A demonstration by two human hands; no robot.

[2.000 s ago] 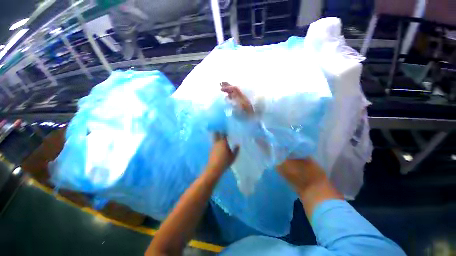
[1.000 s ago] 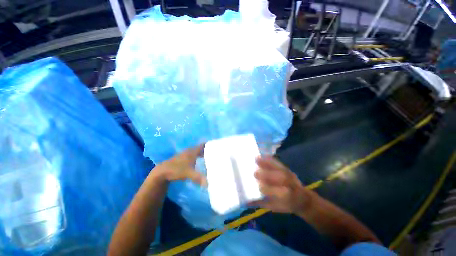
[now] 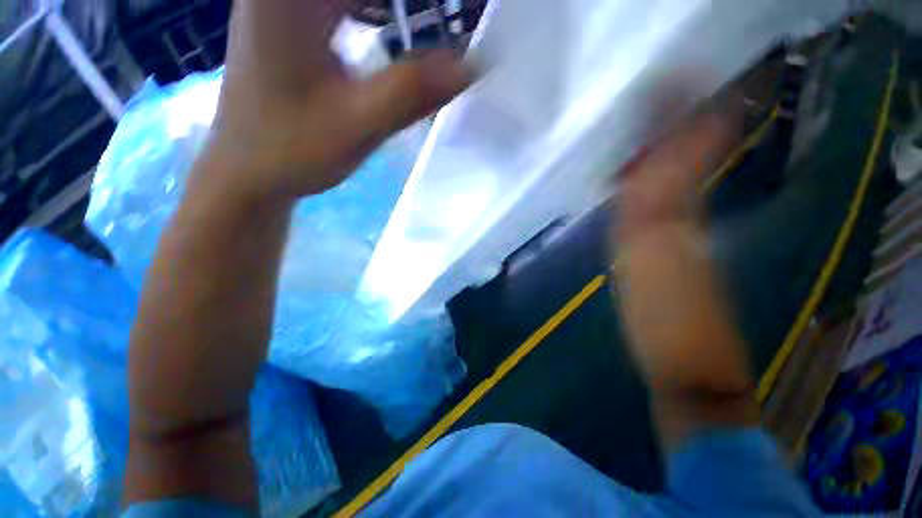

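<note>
A large white, partly see-through sheet or bag (image 3: 526, 132) slants across the upper middle, blurred; what it is exactly I cannot tell. My left hand (image 3: 313, 101) is raised at the upper left, thumb spread apart and fingers cut off by the top edge; its thumb tip overlaps the white sheet's left edge. My right hand (image 3: 672, 152) is strongly blurred at the sheet's lower right side; whether it grips the sheet is unclear. A bulging blue foam bag (image 3: 344, 253) stands behind and below the sheet.
Another blue bag with white pieces (image 3: 51, 374) is at the left edge. Yellow lines (image 3: 485, 384) cross the dark green floor. A blue patterned item (image 3: 869, 435) and striped brown-grey stacked material (image 3: 900, 243) are at the right. Dark machine frames stand at the upper left.
The small white foam block held between both hands is no longer seen. The hands have risen and spread apart, and the large white sheet has come between them. The view has turned right.
</note>
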